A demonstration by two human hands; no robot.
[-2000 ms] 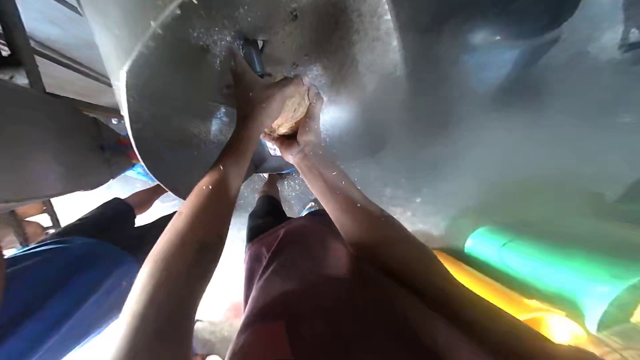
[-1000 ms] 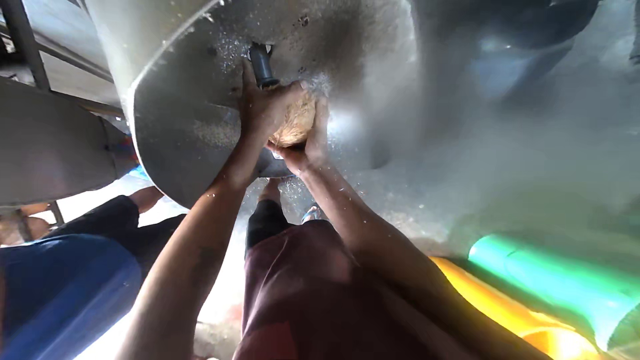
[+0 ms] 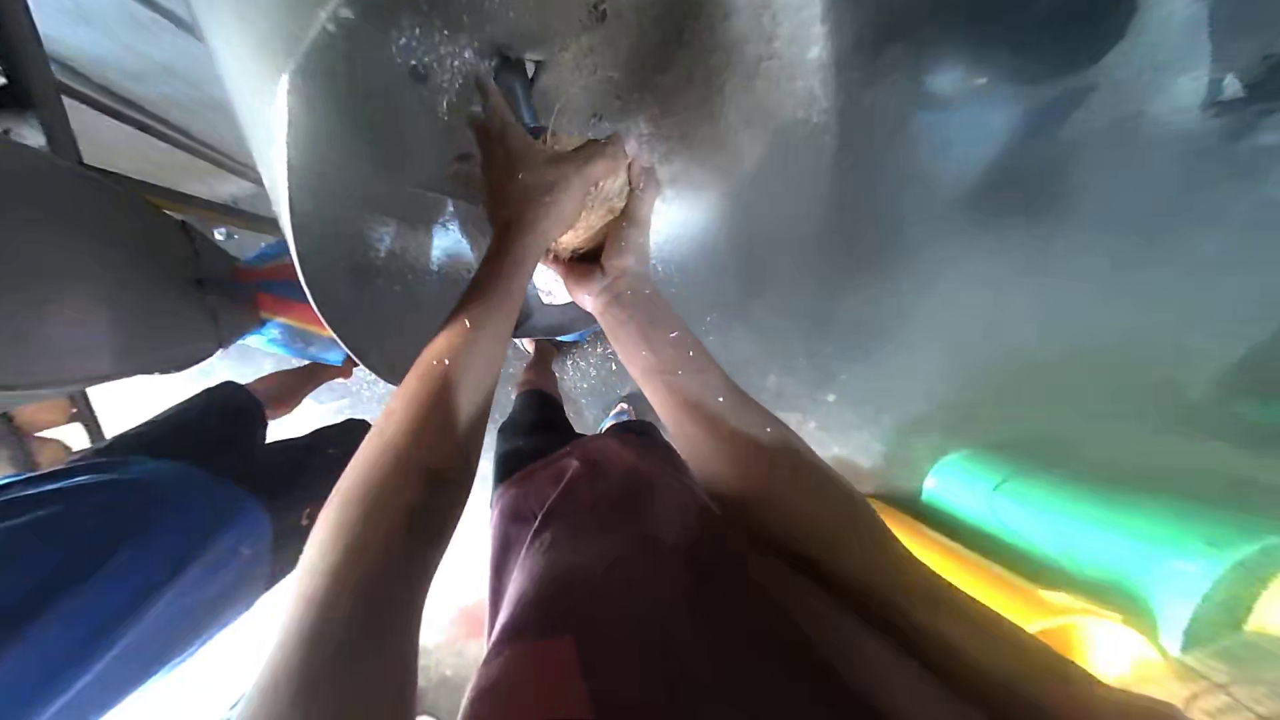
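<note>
Both my hands grip a rough, tan, rounded piece that looks like a coconut (image 3: 597,215), whose exact kind is hard to tell. My left hand (image 3: 540,185) wraps its upper left side, thumb side toward the piece, beside a short dark metal rod (image 3: 516,92). Around the lower right side of the piece is my right hand (image 3: 618,245). Behind them rises a large grey metal drum or housing (image 3: 380,190), speckled with pale flakes. Light bits lie on both my forearms. Where the piece meets the rod is hidden by my left hand.
A person in a blue shirt (image 3: 130,560) is close at my left, beside a grey sack-like form (image 3: 90,270). At the lower right lie a green cylinder (image 3: 1080,530) and a yellow one (image 3: 970,575). Metal bars (image 3: 38,80) stand at the upper left.
The tan piece has turned between my hands and shows less of its surface than one second ago. Both hands have stayed at the rod.
</note>
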